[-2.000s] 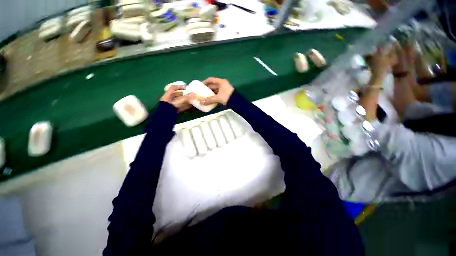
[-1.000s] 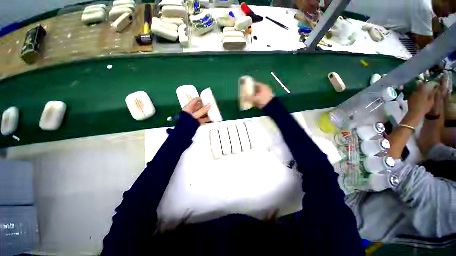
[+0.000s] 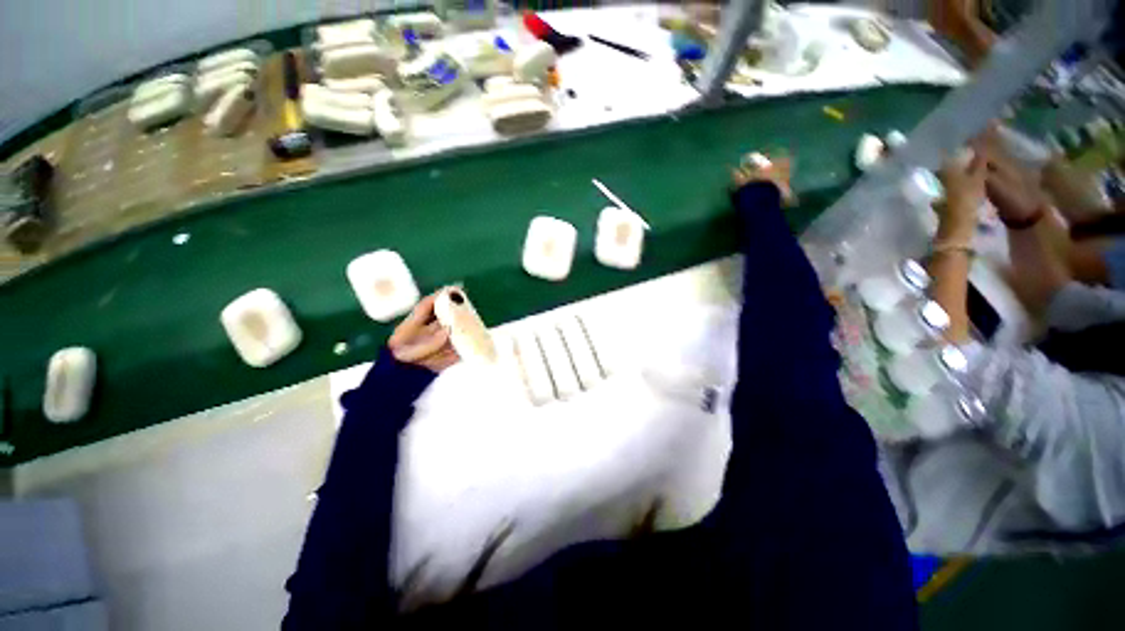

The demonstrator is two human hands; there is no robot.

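Note:
My left hand (image 3: 423,335) holds a cream case (image 3: 465,327) with a dark spot at its top end, tilted over the bench edge beside the row. Several cases on edge (image 3: 561,359) stand in a close row on the white sheet (image 3: 531,456). My right hand (image 3: 767,175) reaches far over the green belt, its fingers around a small cream piece that is mostly hidden. Cream cases lie flat on the belt, among them one (image 3: 549,248) and another (image 3: 619,237) near the middle and one (image 3: 384,285) left of them.
The green belt (image 3: 296,212) crosses the view. A white strip (image 3: 617,201) lies on it. Piled cases (image 3: 349,104), a hammer-like tool (image 3: 291,123) and a red-black tool (image 3: 550,32) lie behind. At the right are clear bottles (image 3: 919,323), a grey metal bar (image 3: 888,154) and another person's arms.
My right hand has moved right, far along the belt. My left hand has drawn a case back from the belt toward the row. Two cases now lie flat near the belt's middle.

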